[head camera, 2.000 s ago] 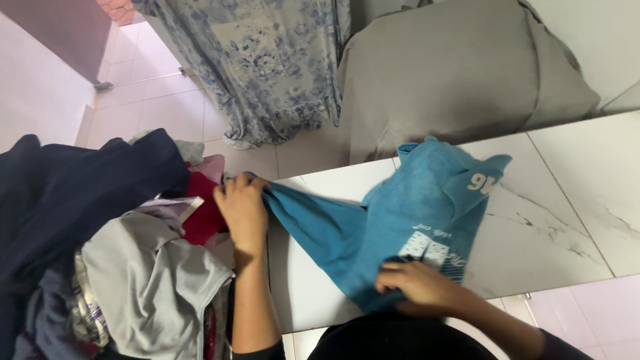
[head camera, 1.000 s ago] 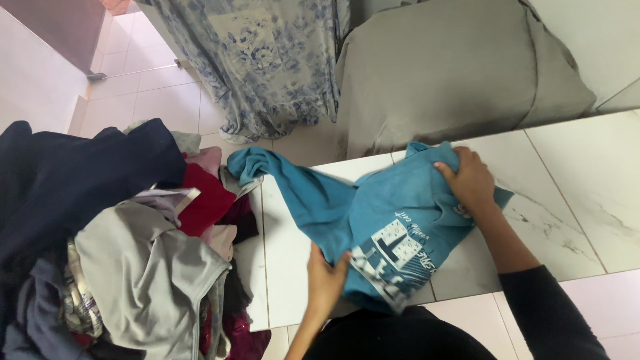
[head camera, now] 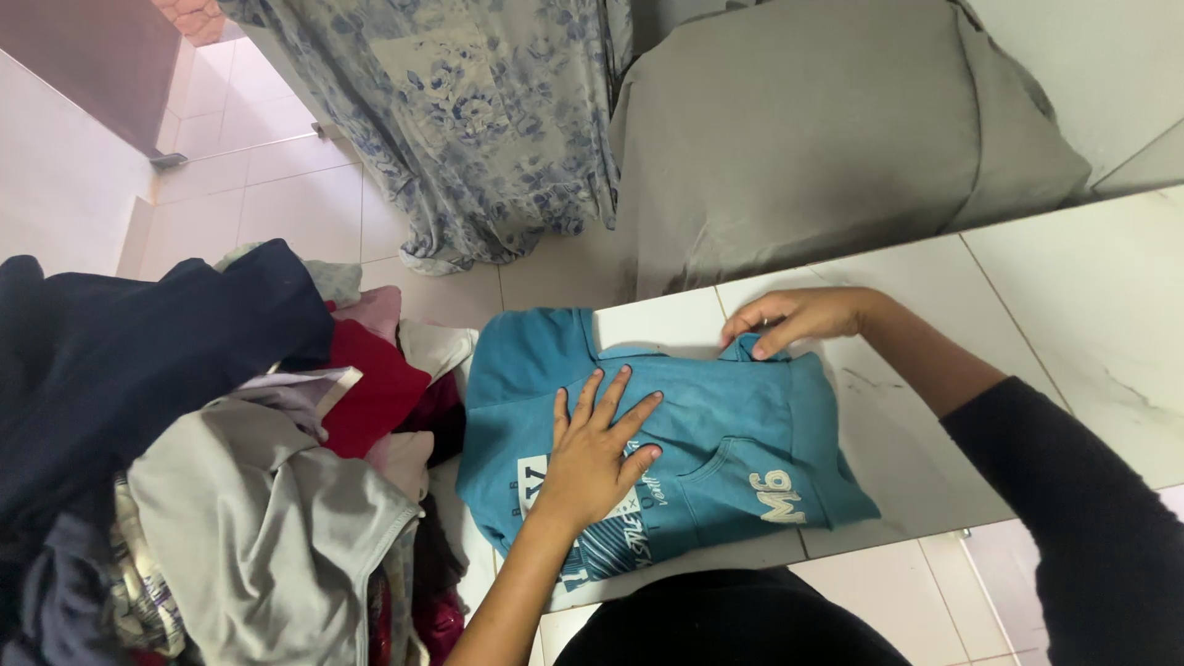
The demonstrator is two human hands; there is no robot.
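A teal printed sweatshirt (head camera: 740,416) lies spread on a white marble-look tiled counter (head camera: 934,324), its printed side up. My left hand (head camera: 597,453) rests flat on it with the fingers spread, partly covering the white and dark print. At the garment's far edge my right hand (head camera: 800,319) pinches a small fold of the teal fabric between thumb and fingers. A front pocket seam and raised pale lettering show on the right part of the garment. What lies under the fabric is hidden.
A heap of clothes stands at the left, with a navy garment (head camera: 157,342), a grey one (head camera: 268,518) and a red one (head camera: 370,388). Beyond the counter are a blue floral cloth (head camera: 462,111) and a large grey fabric cover (head camera: 805,139).
The teal sweatshirt now lies flatter and more compact, its long left part no longer stretched toward the heap. My left hand has moved onto its print; my right hand is at its far edge.
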